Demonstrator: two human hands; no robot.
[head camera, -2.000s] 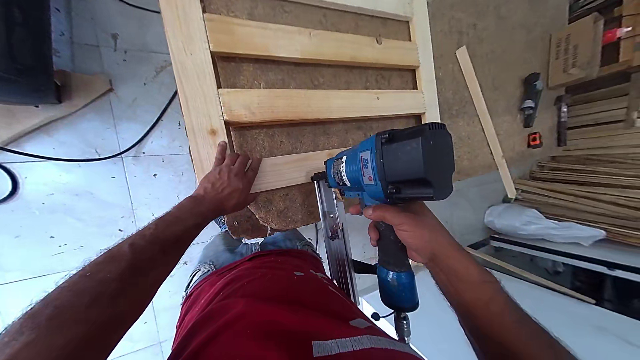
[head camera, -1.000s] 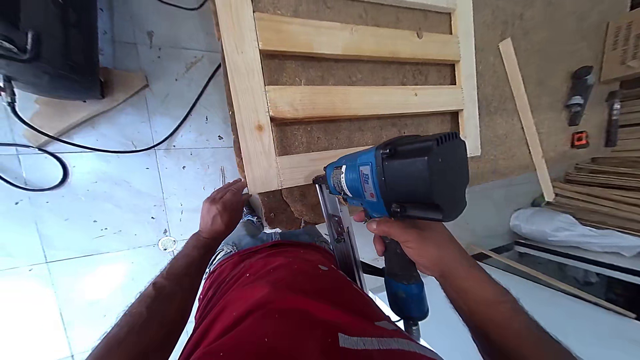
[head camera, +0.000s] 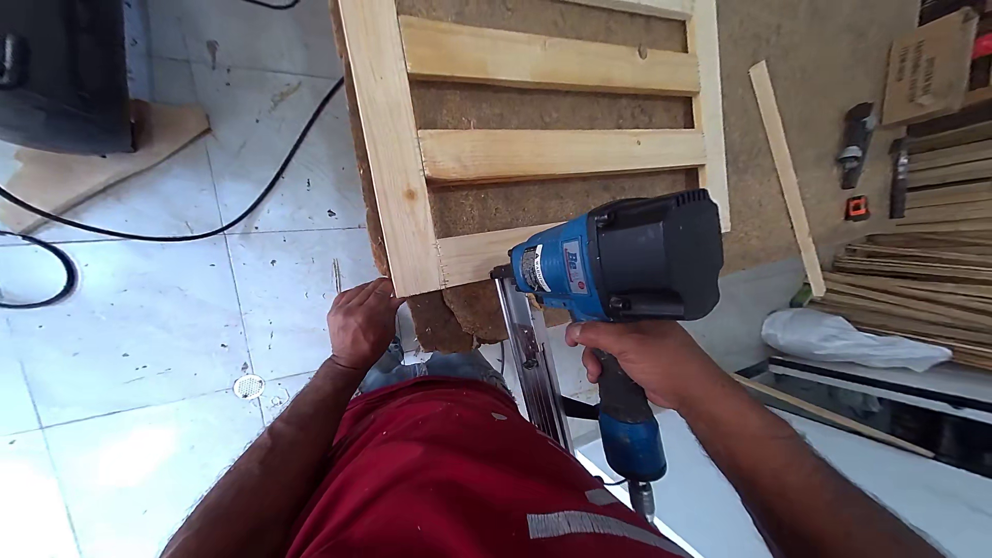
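Observation:
A slatted pine frame (head camera: 409, 194) lies on a brown, ragged-edged board (head camera: 442, 319). My left hand (head camera: 363, 324) is at the frame's near left corner, fingers curled against its end; whether they grip the wood is hard to tell. My right hand (head camera: 637, 358) is closed around the black grip of a blue and black pneumatic nailer (head camera: 612, 260). The nailer's nose is over the nearest slat (head camera: 484, 254), just right of the joint with the left rail. Its long metal magazine (head camera: 535, 364) slants down toward my red shirt.
A black hose (head camera: 263, 194) crosses the tiled floor on the left, near a black machine (head camera: 70, 77). At right are a loose wood strip (head camera: 787, 178), a power tool (head camera: 855, 146), an orange tape measure (head camera: 856, 208), stacked strips (head camera: 914, 287), a plastic bag (head camera: 849, 341) and a cardboard box (head camera: 928, 68).
My left hand has left the joint of the nearest slat, where it rested two seconds ago, and is now at the frame's corner. The nailer stays in my right hand over that slat.

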